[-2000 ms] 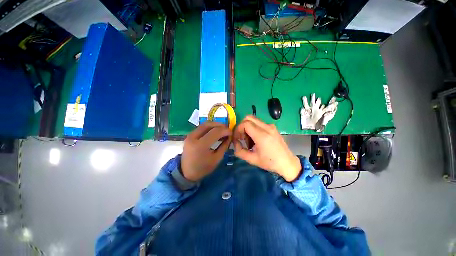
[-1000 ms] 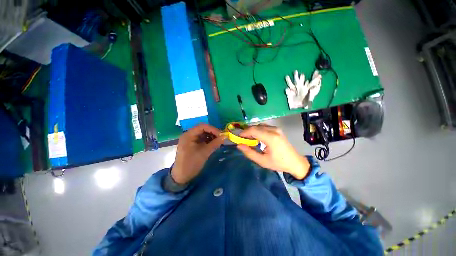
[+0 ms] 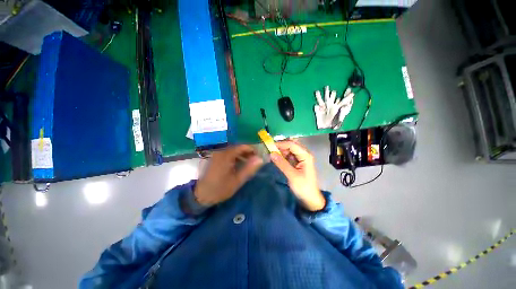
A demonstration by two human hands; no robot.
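A yellow tape roll (image 3: 267,140) is held in my right hand (image 3: 300,174), seen nearly edge-on above the bench's front edge. My left hand (image 3: 224,174) is just left of it and blurred; its fingers are bent, and whether they hold anything cannot be told. A blue module (image 3: 200,56) stands on edge on the green bench, with a white record card (image 3: 208,116) on its near end. Another blue module (image 3: 85,110) at the left has a card (image 3: 42,153) with a yellow strip.
On the green mat (image 3: 305,73) lie a black mouse (image 3: 286,109), whitish gloves (image 3: 332,108), a pen (image 3: 264,119) and tangled leads (image 3: 300,53). A black tray (image 3: 356,151) hangs at the bench's front edge. A stool (image 3: 387,245) stands on the floor. A metal rack (image 3: 498,107) is at the right.
The view has shifted and turned. The tape roll has turned from an open ring to nearly edge-on. My left hand has come off it and moved slightly away; my right hand keeps it.
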